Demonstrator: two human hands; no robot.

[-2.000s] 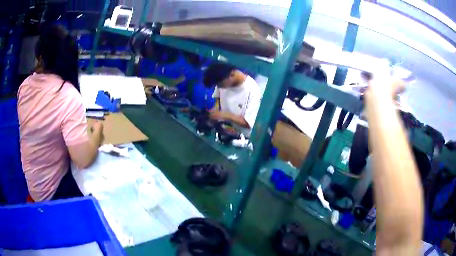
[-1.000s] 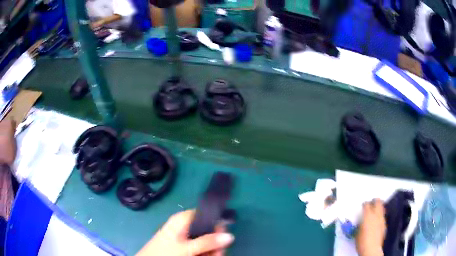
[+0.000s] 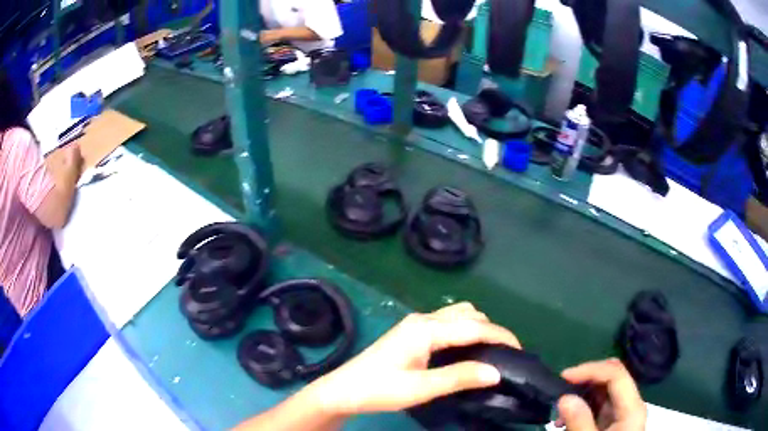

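Black over-ear headphones are held low in the centre, above the front edge of the bench. My left hand grips them from the left, with the thumb across the top. My right hand pinches their right end with its fingertips. The lower part of the headphones is cut off by the frame edge. Two more black headphones lie on the green bench to the left, one pair behind the other.
Several headphones lie on the dark green belt. A green post stands at left centre. A blue bin is at lower left. Headphones hang overhead at right. A spray can stands on the far side. Two people are beyond.
The view has swung left. My left hand holds the headphones lower right of where it was. My right hand has left the black object by the white sheet and now touches the headphones.
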